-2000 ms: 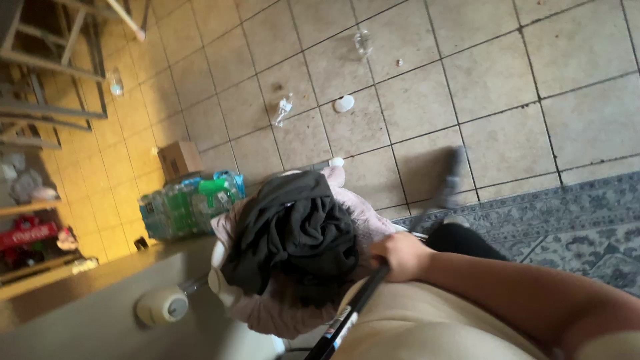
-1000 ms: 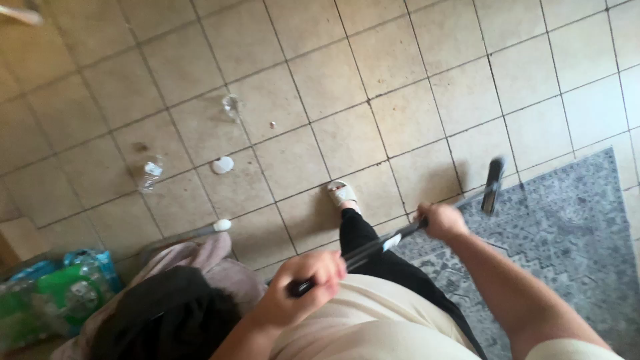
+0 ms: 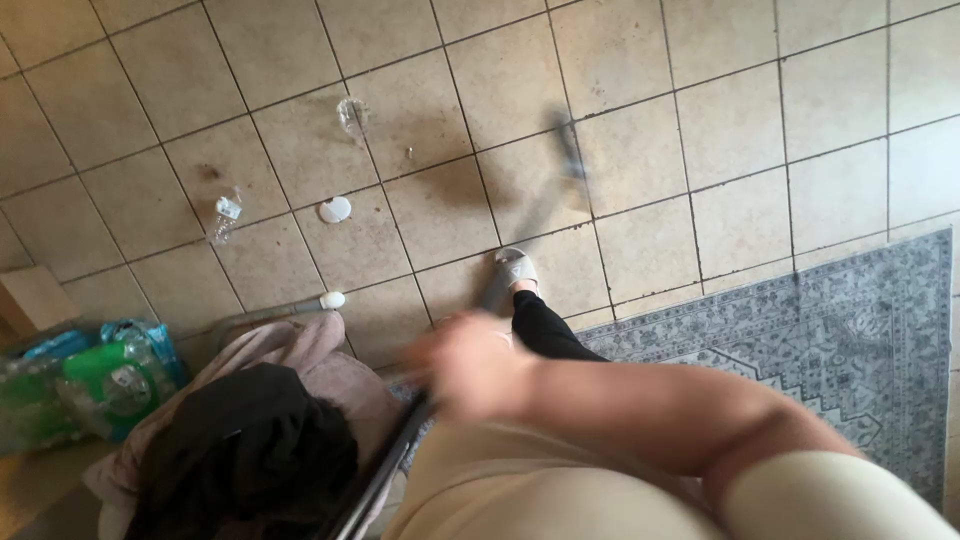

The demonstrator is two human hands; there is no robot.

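Observation:
My right hand (image 3: 476, 367), blurred by motion, is closed around the dark handle of a long-handled broom or mop (image 3: 409, 435). The handle runs from the lower middle of the view past my hand, up and to the right. Its blurred grey head (image 3: 568, 146) is over the tiles beyond my foot in a pale slide sandal (image 3: 516, 268). My left hand is not in view. Left of the head, a clear plastic container (image 3: 352, 116), a clear plastic bottle (image 3: 226, 214), a white disc (image 3: 335, 210) and a small scrap (image 3: 409, 152) lie on the tiled floor.
A grey patterned rug (image 3: 847, 345) covers the floor at right. At lower left, a pink blanket (image 3: 349, 382) and a dark garment (image 3: 247, 450) lie heaped near a grey tube with a white end (image 3: 332, 301). Green-wrapped bottle packs (image 3: 105, 382) and a cardboard box (image 3: 37, 296) are beside them.
The tool's head has swung from beside the rug to the tiles beyond my foot. My right hand has moved left and nearer my body. My left hand, on the handle a second ago, has left the view.

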